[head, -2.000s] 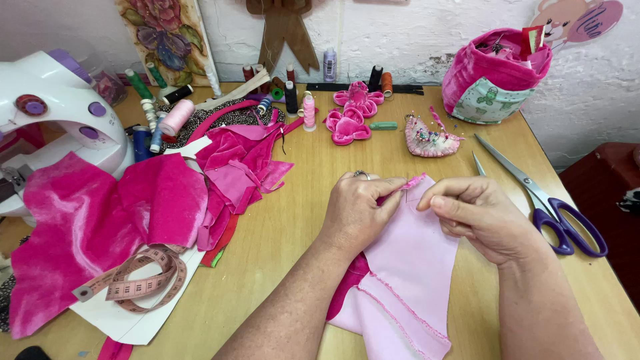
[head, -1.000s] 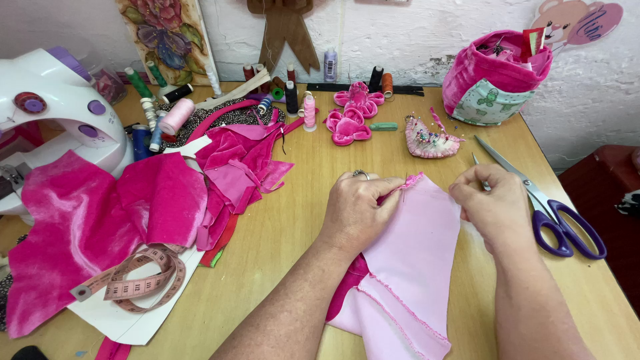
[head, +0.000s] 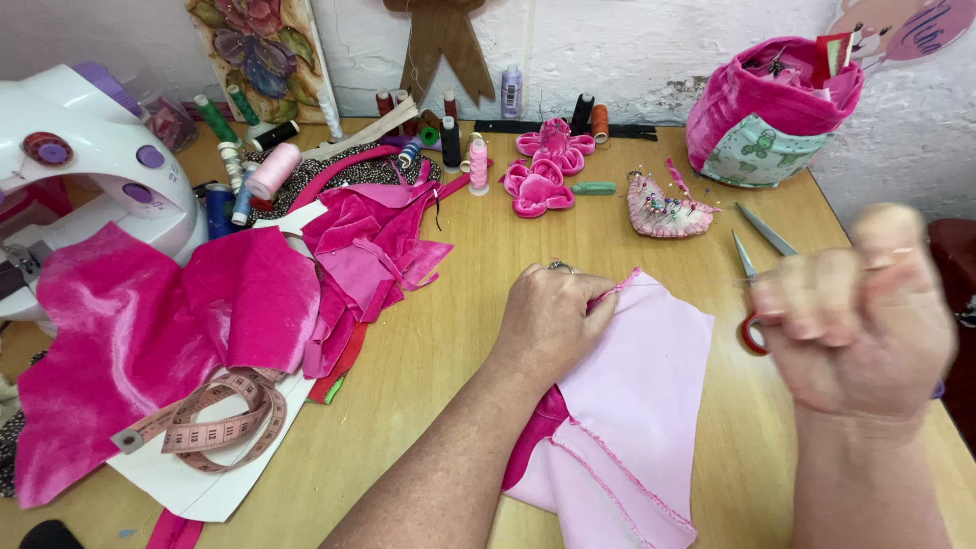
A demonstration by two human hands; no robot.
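Note:
My left hand [head: 553, 320] pinches the gathered top edge of a pink fabric piece [head: 633, 381], whose pale side faces up and whose darker velvet side shows beneath. Stitched seams cross its lower part. My right hand [head: 854, 320] is raised at the right, blurred, its fingers curled together. A thin thread runs from the fabric's top edge toward those fingers; what looks like a needle tip shows at them, though blur hides the detail. Small red-handled scissors [head: 751, 332] lie partly behind my right hand, beside larger scissors [head: 765, 229], whose handles are mostly covered.
A pincushion [head: 671, 217], velvet flowers [head: 537, 187] and a pink fabric basket [head: 770, 114] stand or lie toward the back. On the left are a white sewing machine [head: 114, 164], thread spools, magenta velvet pieces [head: 137, 328] and a coiled tape measure [head: 229, 427].
My right hand has moved away from the fabric to the right and now covers the purple handles of the large scissors. My left hand has kept its hold at the fabric's top edge.

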